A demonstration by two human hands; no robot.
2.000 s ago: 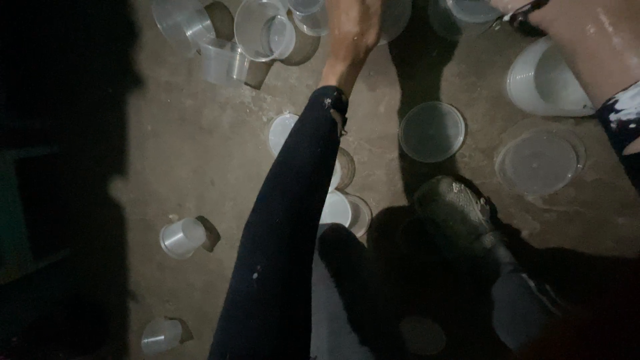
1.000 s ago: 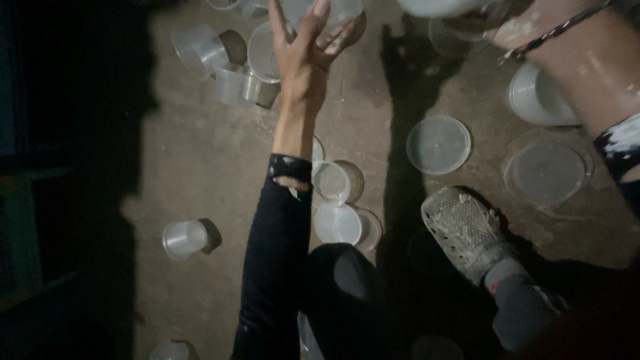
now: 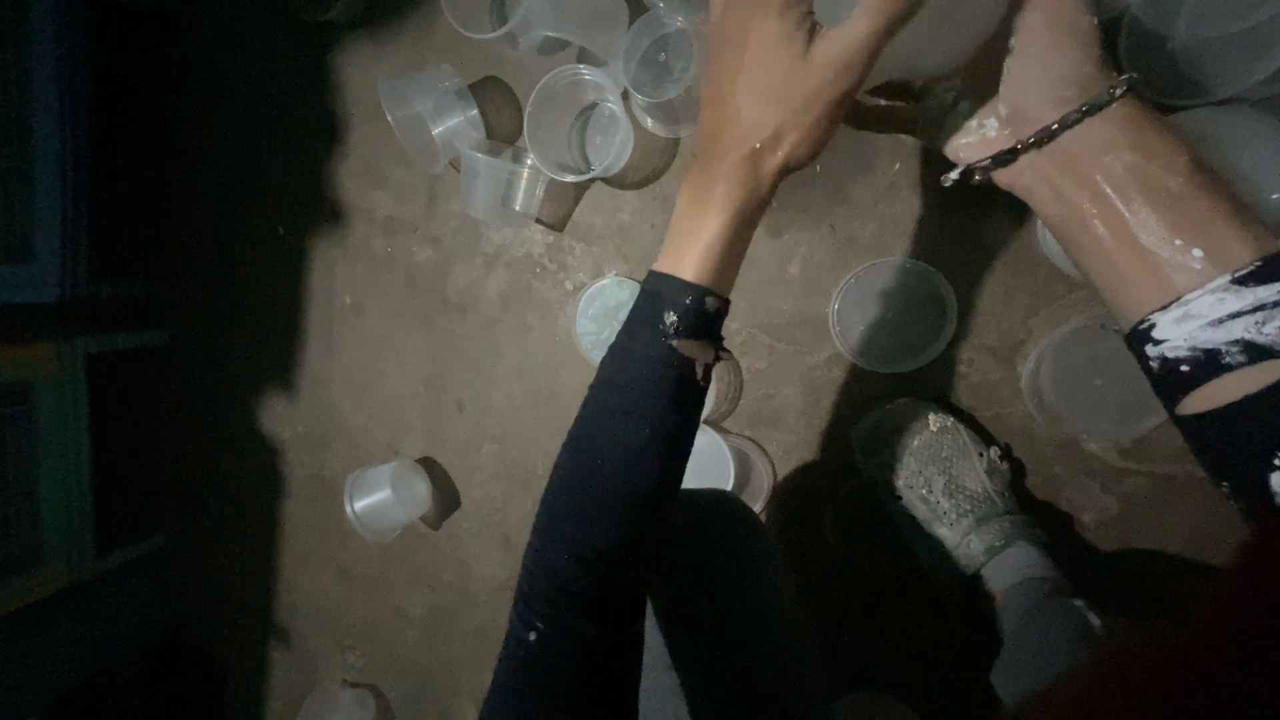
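Observation:
My left hand reaches to the top edge of the view, its fingers partly cut off, beside a group of clear plastic cups. One clear cup lies just left of its wrist, with another cup closer to the hand. My right hand, smeared with white and wearing a braided bracelet, is at the upper right next to a large translucent container; whether it grips this is unclear. Stacked clear containers are beyond the right wrist. A round clear lid lies on the floor between the forearms.
A lone plastic cup lies at the lower left of the concrete floor. More round lids are at the right. A clog-shod foot stands below the middle lid. Under the left forearm are several round pieces. Dark furniture lines the left edge.
A second ago my left hand was at a clear container with its fingers spread; now that container is not seen in it. My right hand shows more fully.

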